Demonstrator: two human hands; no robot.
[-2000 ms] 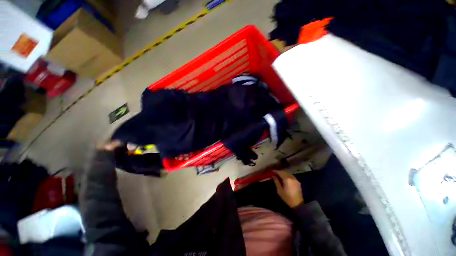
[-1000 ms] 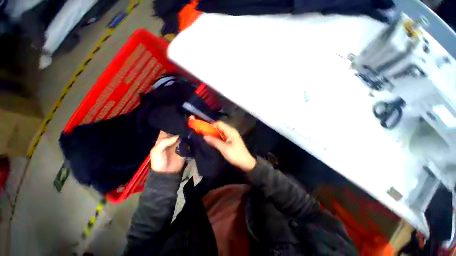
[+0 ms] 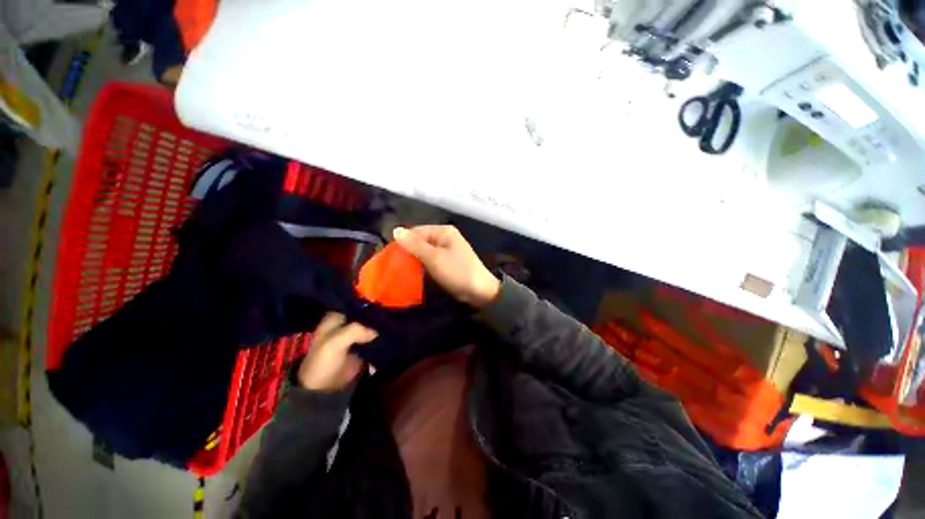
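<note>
My right hand (image 3: 446, 262) pinches the top of a hand-sized orange piece (image 3: 392, 276) between thumb and fingers, just beyond the table's front edge. My left hand (image 3: 337, 353) grips dark garment cloth (image 3: 266, 282) below and left of the orange piece; its fingertips are partly hidden in the cloth. The cloth runs from my lap over the rim of the red plastic basket (image 3: 130, 162). A white-grey strip (image 3: 330, 233) shows on it near the orange piece. I cannot tell whether the orange piece is joined to the dark cloth.
The white table (image 3: 426, 122) lies ahead, with black-handled scissors (image 3: 712, 118) beside the sewing machine (image 3: 827, 101). Orange strips (image 3: 690, 370) lie in a box under the table at right. A white sheet or bag (image 3: 842, 485) is at lower right. Floor and yellow-black tape show at left.
The view has swung right, bringing in more of the machine and the orange strips. The orange piece, earlier narrow between my hands, is now spread and held up by my right hand.
</note>
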